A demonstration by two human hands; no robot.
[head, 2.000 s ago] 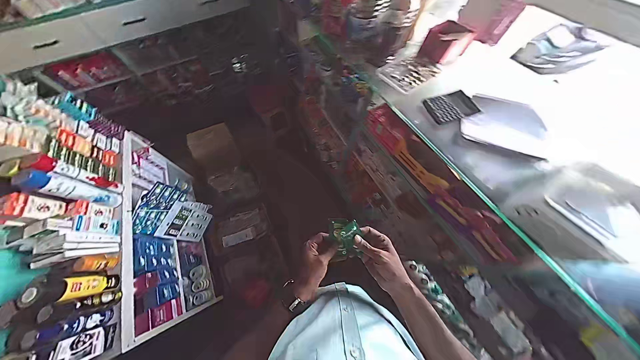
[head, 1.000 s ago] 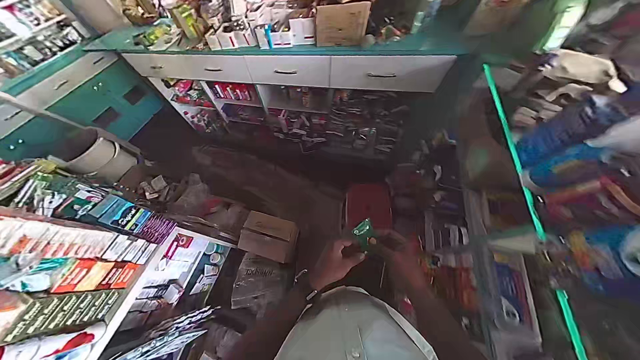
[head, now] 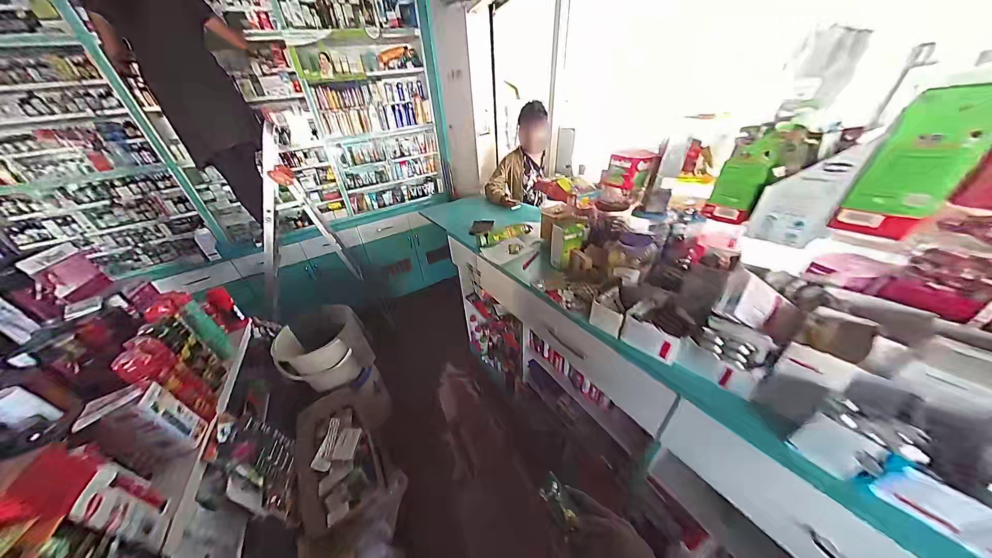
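A small green, shiny packet (head: 559, 500) shows low in the head view, right of the middle. My right hand (head: 604, 528), dark and blurred, is closed around its right side. The packet is held above the dark floor, beside the drawers of the long counter. My left hand is not seen in this frame.
A long teal-edged counter (head: 620, 341) bears boxes and goods. A white bucket (head: 314, 356) and a carton of small boxes (head: 341, 465) stand on the floor. One person (head: 186, 85) is by a stepladder (head: 271, 225); another person (head: 515, 170) is behind the counter's far end.
The view has swung up and round to the shelves and the counter. Both hands were at the green packet in the earlier frames; now only my right hand shows at it.
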